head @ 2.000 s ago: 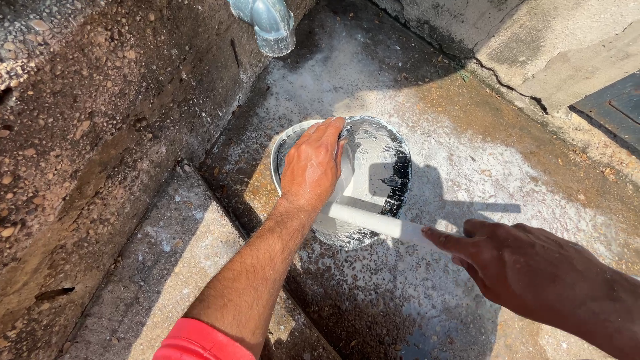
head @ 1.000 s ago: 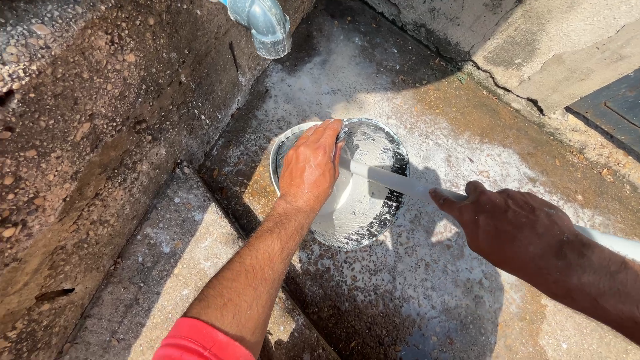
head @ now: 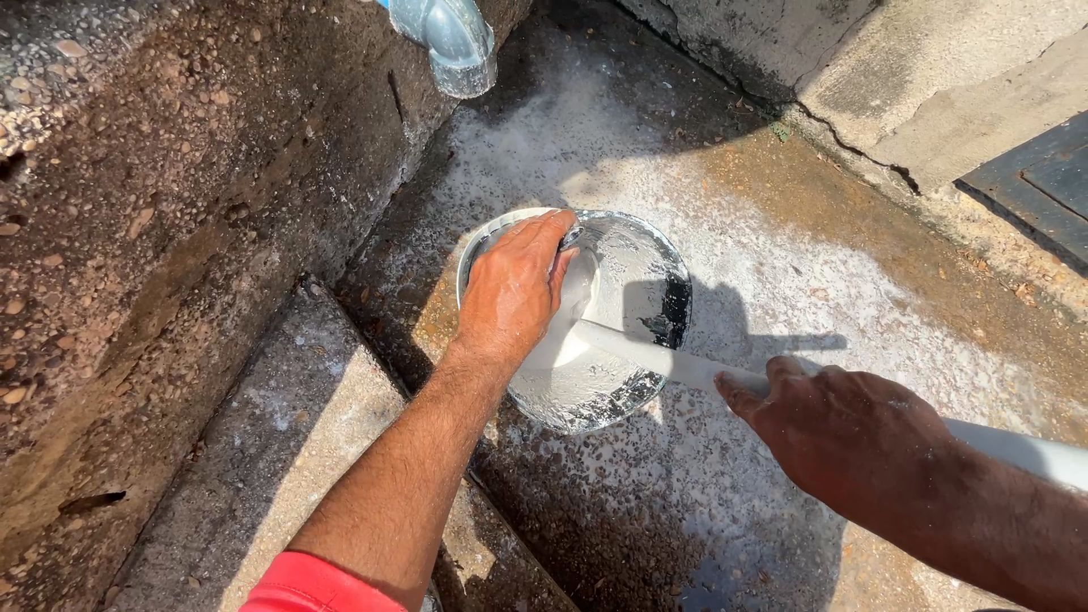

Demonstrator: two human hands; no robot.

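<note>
A round bucket [head: 677,297], its dark inner wall smeared with a white paste, stands on the ground. My left hand [head: 514,285] grips the edge of a white round container [head: 582,285] tilted inside the bucket; how far the container reaches is hidden by the hand. My right hand [head: 837,416] is closed around a long white plastic pipe [head: 680,364], palm down. The pipe's far end lies in the bucket against the pale paste at the container's mouth, and its other end runs off past the right edge of view.
A grey pipe elbow [head: 463,51] juts out at the top. A rough pebbled concrete wall [head: 170,238] rises at left, with a concrete ledge [head: 331,425] below it. White powder [head: 790,289] covers the ground. A dark panel [head: 1041,183] lies at right by a cracked wall [head: 926,76].
My right hand has shifted on or with the pipe, whose end now sits lower in the bucket than one second ago. My left hand stays at the bucket's upper left.
</note>
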